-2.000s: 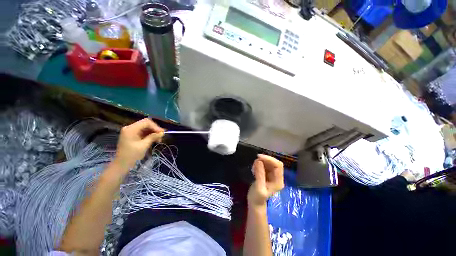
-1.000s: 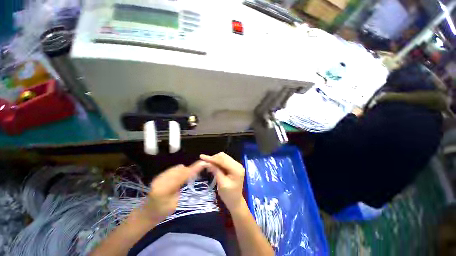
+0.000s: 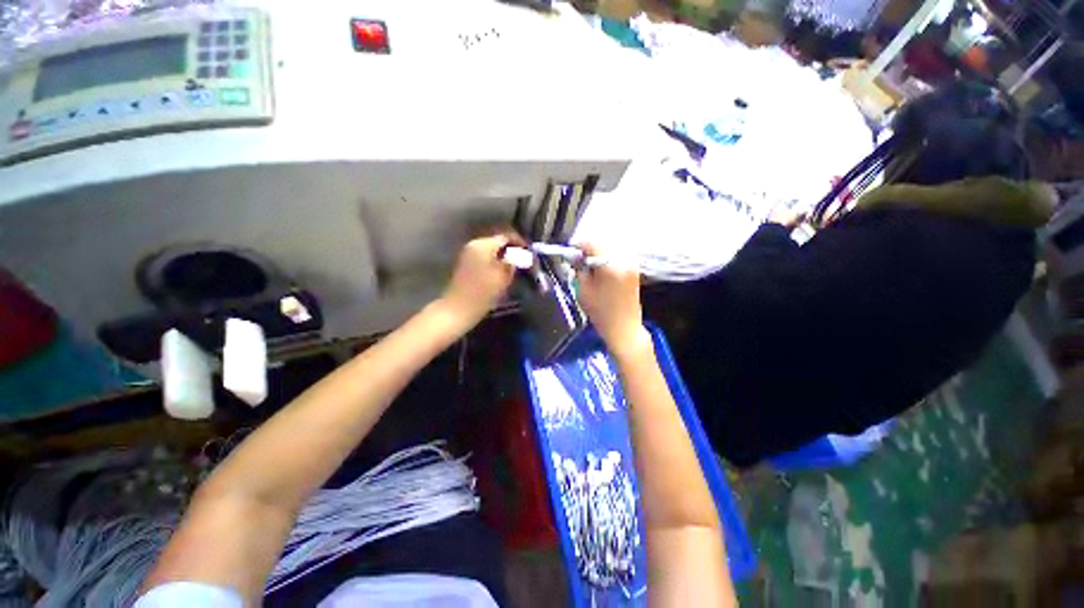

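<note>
My left hand (image 3: 481,276) and my right hand (image 3: 609,291) hold a white coiled cable (image 3: 553,252) between them, stretched sideways at the slots of the tying head (image 3: 549,311). Each hand grips one end of the coil. The two white winding posts (image 3: 245,361) stand still and bare on the dark rotating head at the left of the winding and tying machine (image 3: 357,214). The cable bundle (image 3: 386,499) lies across the lap and to the left.
The blue finished-work tray (image 3: 725,505), with coils (image 3: 598,517) on its plastic lining, is below my right forearm. A red bin (image 3: 521,475) is beside it. A person in dark clothing (image 3: 856,333) is at the right. White cables (image 3: 678,226) lie heaped behind the tying head.
The winding posts stopped and the wound coil came off them into my hands. Both hands have since moved with it from above the lap, right and up to the tying head. The view turned right.
</note>
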